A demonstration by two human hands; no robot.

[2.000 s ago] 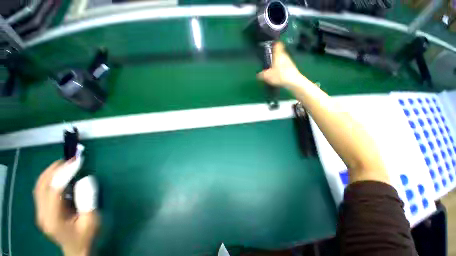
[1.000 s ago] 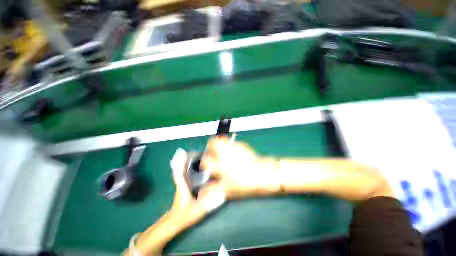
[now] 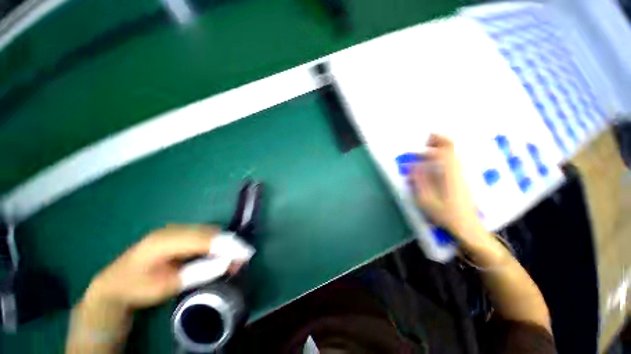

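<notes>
My left hand (image 3: 162,266), with white wraps on thumb and finger, holds a black appliance body (image 3: 239,301) at the lower left of the bench. Its barrel head with a silver-grey ring faces up toward me, and its narrow handle points away. My right hand (image 3: 443,190) is over the white component tray (image 3: 408,83), blurred, with its fingers at a blue component (image 3: 409,162) near the tray's left edge. Whether the fingers grip it cannot be told. More blue components sit in the tray.
A black handle cover (image 3: 339,117) lies along the tray's left edge. The green conveyor (image 3: 138,76) runs beyond the pale rail (image 3: 166,135). Another dark unit (image 3: 10,276) is at the far left edge. A black bin (image 3: 553,256) stands below the tray at right.
The view has turned right. My right hand has left the appliance body and moved right to the tray. My left hand still holds the body, now with its handle pointing away.
</notes>
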